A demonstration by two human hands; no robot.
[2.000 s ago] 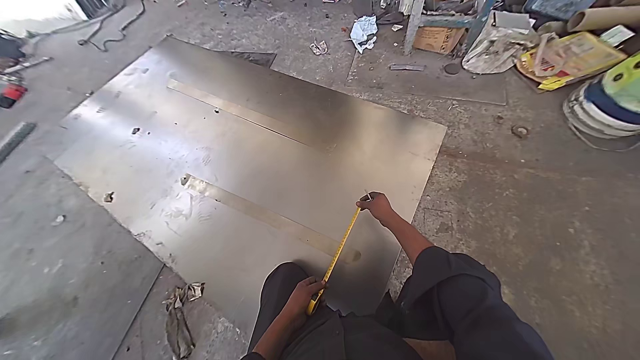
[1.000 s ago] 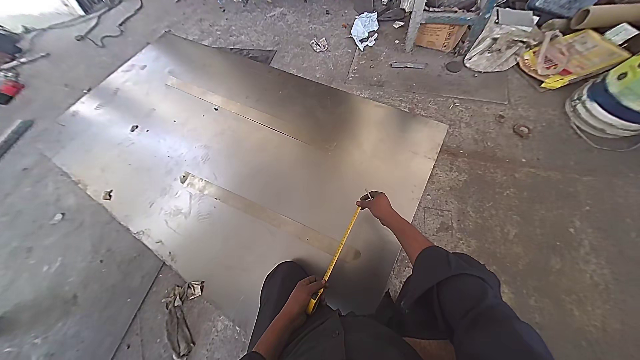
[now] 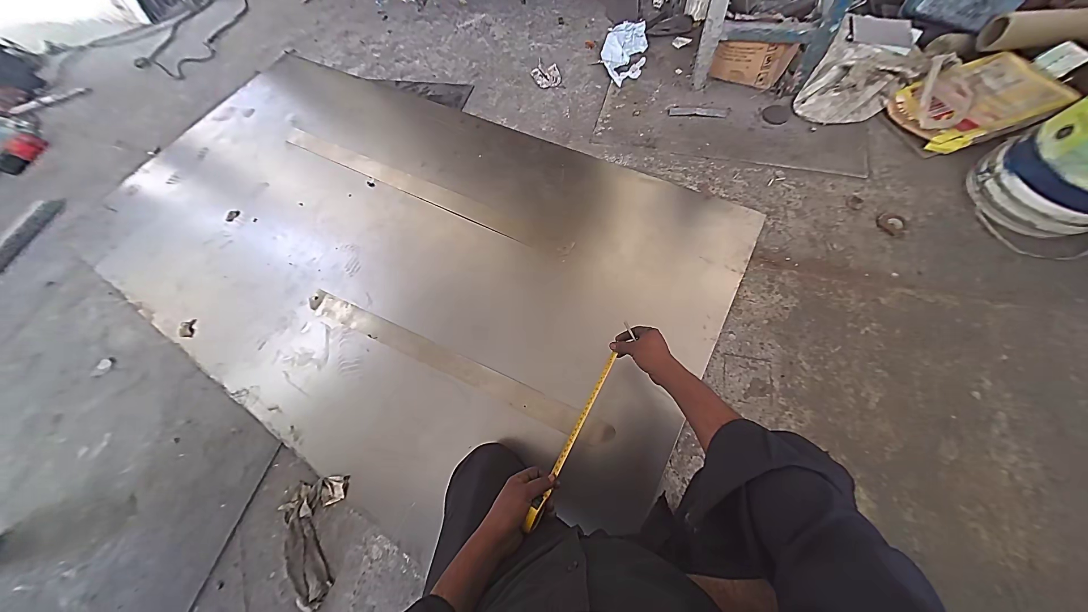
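Observation:
A large metal sheet [image 3: 476, 280] lies on the floor, with two narrow metal strips on it, a far one [image 3: 399, 183] and a near one [image 3: 442, 361]. My left hand [image 3: 517, 503], low by my knee, grips the case of a yellow tape measure [image 3: 582, 416]. The blade is pulled out across the end of the near strip. Up and to the right, my right hand [image 3: 643, 348] holds the blade's far end over the sheet, along with a thin pale stick [image 3: 630, 330] that looks like a marking tool.
A crumpled rag [image 3: 306, 544] lies beside the sheet's near left edge. At the right are a paint-stained bucket [image 3: 1033, 183], a yellow bag [image 3: 977, 98] and a cardboard box [image 3: 752, 64]. A cable [image 3: 183, 51] and a metal bar [image 3: 30, 229] lie at the left.

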